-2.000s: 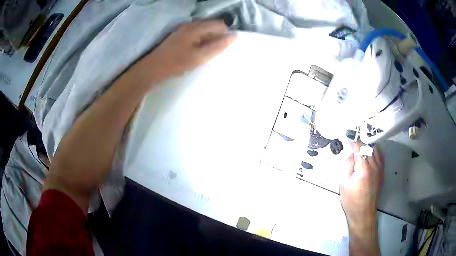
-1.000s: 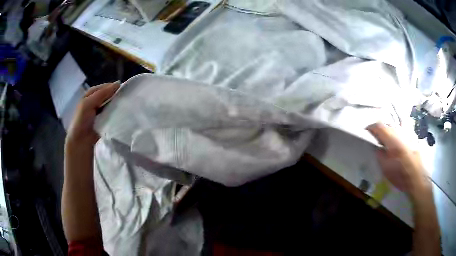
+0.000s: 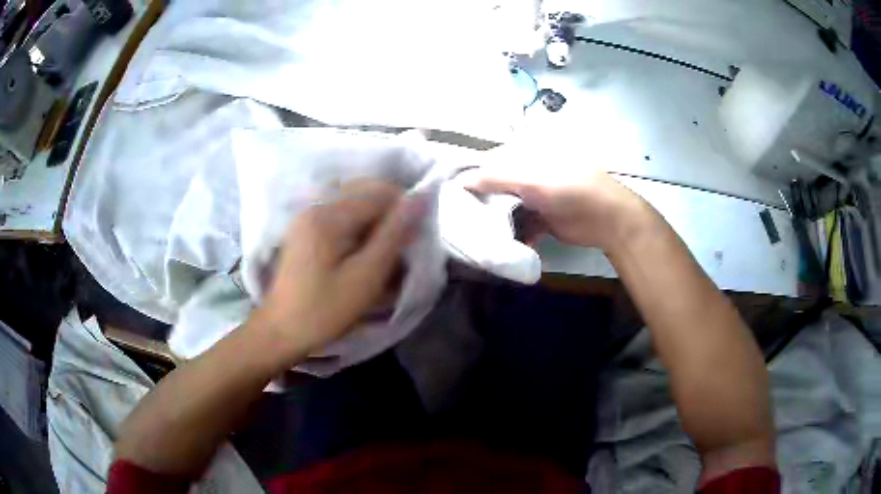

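Note:
The pale grey-white garment [image 3: 208,159] lies over the table and hangs past its front edge. A bunched part of it is between my two hands. My left hand [image 3: 343,256] is blurred and lies on this cloth, with its fingers bent against it; whether they grip cannot be told. My right hand [image 3: 560,210] is shut on a folded edge of the garment, thumb and fingers around the cloth. The needle area of the sewing machine [image 3: 553,48] shows beyond my right hand. The cloth nearest the lamp is blown out white.
A white machine body with blue lettering [image 3: 802,121] stands at the right. Pens and small tools [image 3: 836,253] cluster at the far right. A dark phone-like object [image 3: 72,123] lies on the left table. More pale cloth [image 3: 87,386] hangs at lower left and lower right.
The spread garment part is now bunched in front of me. My left hand has come in from the far left to the middle, closer to my right hand. The view has shifted.

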